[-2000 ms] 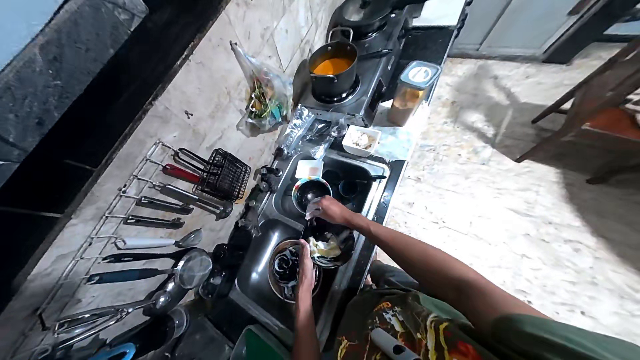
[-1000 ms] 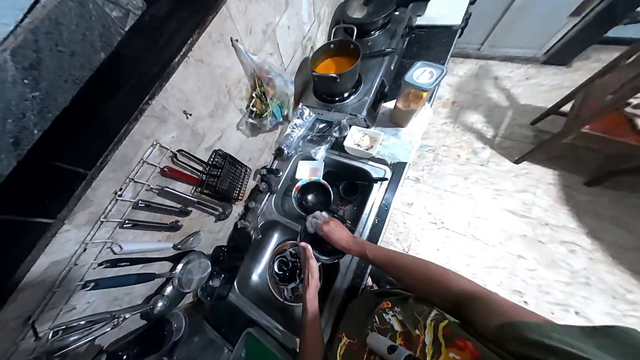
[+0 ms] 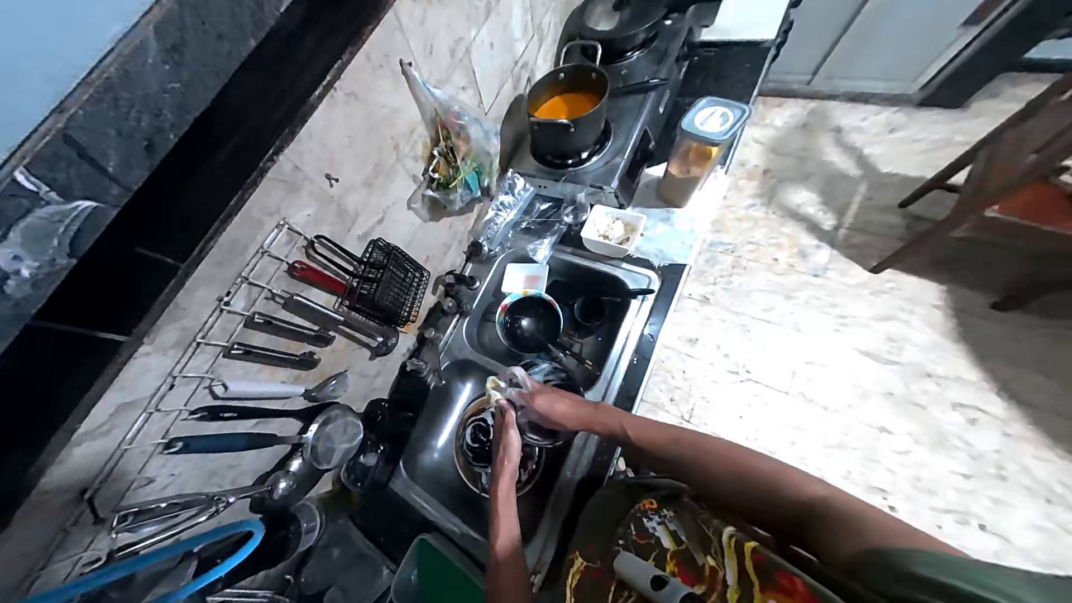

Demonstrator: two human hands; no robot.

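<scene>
Over the double steel sink [image 3: 435, 444], my left hand [image 3: 507, 435] grips the left edge of a dark, glossy dish [image 3: 548, 431]. My right hand [image 3: 544, 404] holds a pale, wet, crumpled thing [image 3: 505, 387], a sponge or cloth, close to my left fingertips; its exact kind cannot be told. Part of the dish is hidden by my right hand. Below my hands, a round vessel with dark contents [image 3: 477, 435] sits in the near basin. A black bowl with a coloured rim [image 3: 529, 322], a white container [image 3: 525, 278] and a dark handled pan [image 3: 590, 311] are in the far basin.
Beyond the sink are a white dish of pale bits [image 3: 613, 231], a lidded plastic container [image 3: 693, 163] and a pot of orange liquid [image 3: 569, 113] on the stove. A plastic bag [image 3: 456, 163] hangs on the wall. Utensils hang from a wire rack [image 3: 197, 343] at left.
My right hand has moved down the view from the dish's far side to beside my left fingertips. Pale yellowish matter showed in the dish two seconds ago; now my hand covers part of the dish.
</scene>
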